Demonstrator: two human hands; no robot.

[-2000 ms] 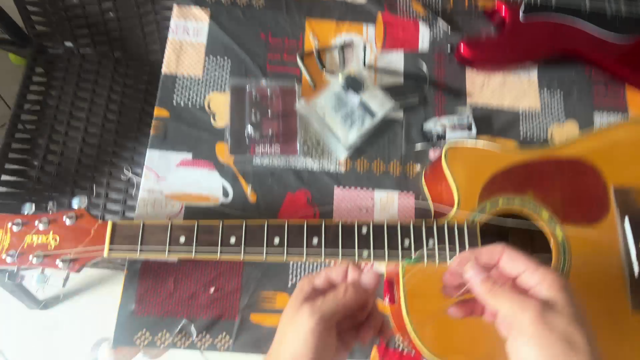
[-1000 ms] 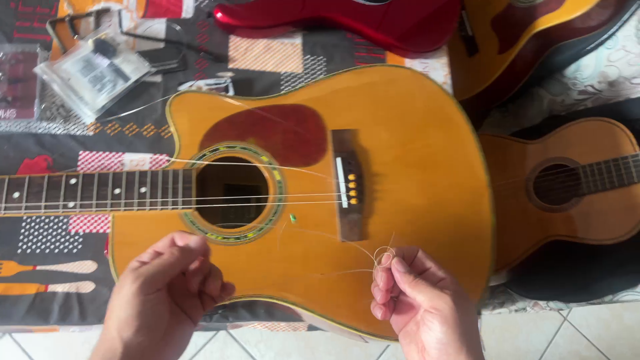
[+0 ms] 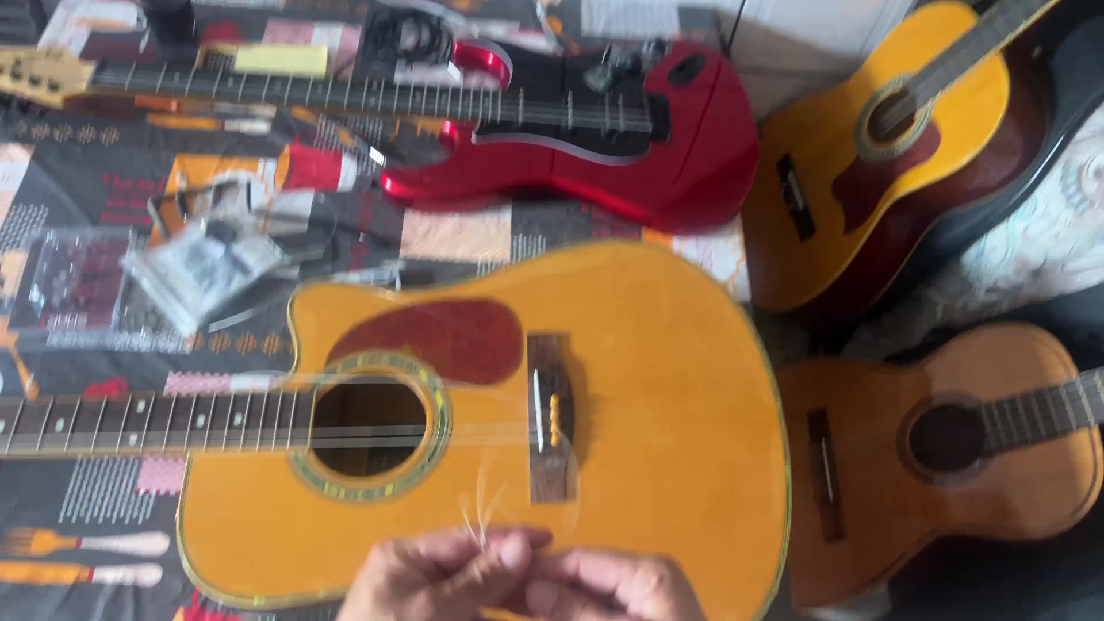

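Note:
An acoustic guitar (image 3: 655, 345) with an orange-yellow top lies face up, its neck pointing left. Near its lower edge my left hand (image 3: 444, 573) pinches thin, pale guitar string (image 3: 483, 509), whose loose ends fan upward. My right hand (image 3: 608, 586) meets it at the fingertips; whether its fingers also grip the string is hidden. Above the hands is the dark bridge (image 3: 548, 474) with a pale saddle and several yellow bridge pins (image 3: 555, 418). Some strings run from there over the sound hole (image 3: 369, 427). The picture is somewhat blurred.
Behind lies a red electric guitar (image 3: 690, 164) on the patterned tablecloth (image 3: 457, 233). Clear plastic packets (image 3: 203, 267) and a clear case (image 3: 73, 280) are at the left. Two more acoustic guitars (image 3: 957, 78), one lower down (image 3: 1026, 371), stand at the right.
My hands, apart a second ago with string in the right one, have come together near the guitar's lower edge. The view has shifted to show more of the red guitar.

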